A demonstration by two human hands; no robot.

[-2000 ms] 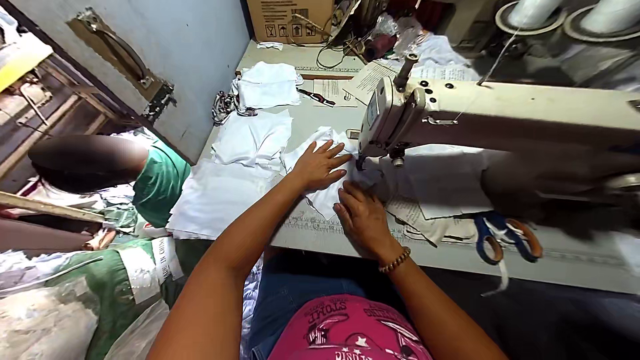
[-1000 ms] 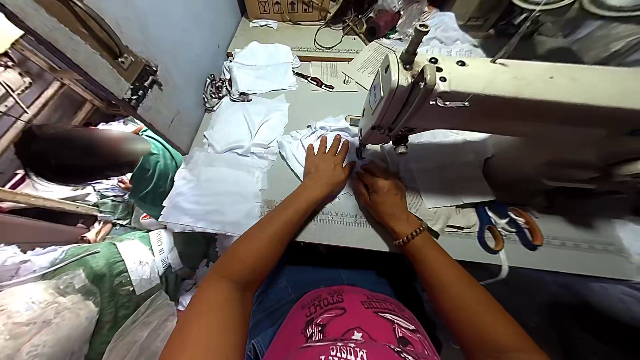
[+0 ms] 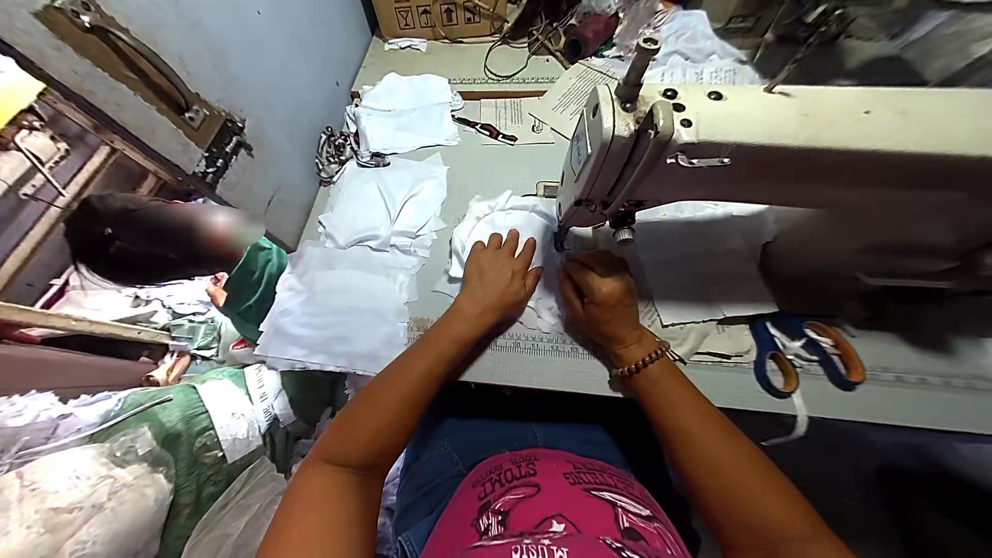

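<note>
A white fabric piece (image 3: 496, 213) lies bunched at the needle end of an industrial sewing machine (image 3: 775, 147). My left hand (image 3: 498, 275) rests flat on this fabric, fingers spread, left of the needle area. Just right of the needle, my right hand (image 3: 601, 294) has its fingers curled and pinched on the fabric's edge; the fingertips are partly hidden. Stacks of white cut fabric (image 3: 341, 306) lie to the left of my left hand. More white pieces (image 3: 713, 263) are under the machine's arm. Scissors with blue and orange handles (image 3: 806, 353) lie right of my right hand.
A folded white fabric bundle (image 3: 407, 112) and printed papers (image 3: 515, 120) lie at the back of the table. A wall panel with a metal handle (image 3: 143, 62) borders the left side. Another person in a green top (image 3: 260, 283) is at the far left, above a green sack (image 3: 167, 422).
My right hand has drawn its fingers in from a flatter pose two seconds ago. The fabric under my left hand has shifted and now looks rounder and more gathered.
</note>
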